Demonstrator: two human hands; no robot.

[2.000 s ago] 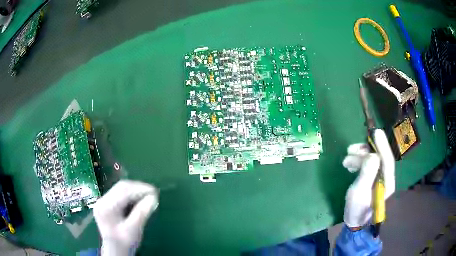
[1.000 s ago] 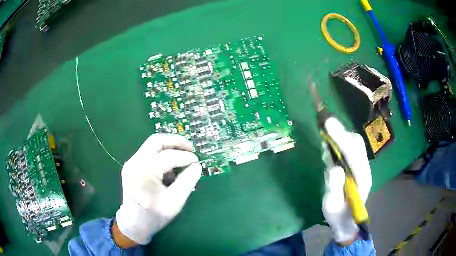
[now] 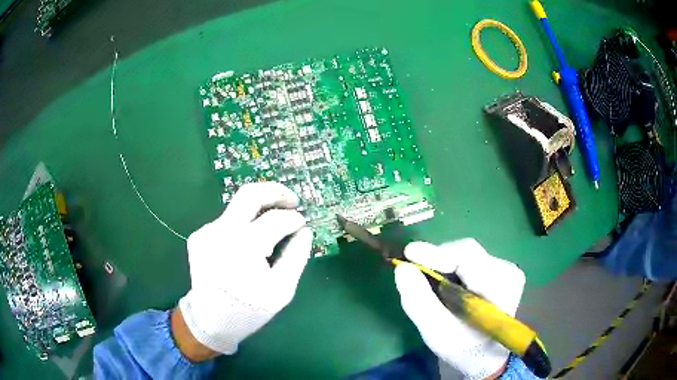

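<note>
A green circuit board [image 3: 356, 163] lies in the middle of the green mat. My right hand [image 3: 460, 300], in a white glove, grips the yellow soldering iron [image 3: 486, 318]; the iron's dark tip is at the board's near part. My left hand [image 3: 252, 267], also gloved, is over the board's near-left corner with thumb and forefinger together. A thin solder wire [image 3: 133, 184] trails from it to the left over the mat; the wire's end at the fingers is too small to make out.
A second circuit board [image 3: 48, 260] lies at far left. To the right are the iron stand [image 3: 523, 141] with its sponge [image 3: 553, 202], a yellow ring [image 3: 475, 46], a blue tube tool [image 3: 575, 104] and black round ribbed units [image 3: 615, 83]. A dark belt [image 3: 148, 33] runs at upper left.
My right hand has brought the iron from beside the stand leftward to the board. My left hand moved from the left side onto the board's near-left corner, trailing the wire. The view has shifted.
</note>
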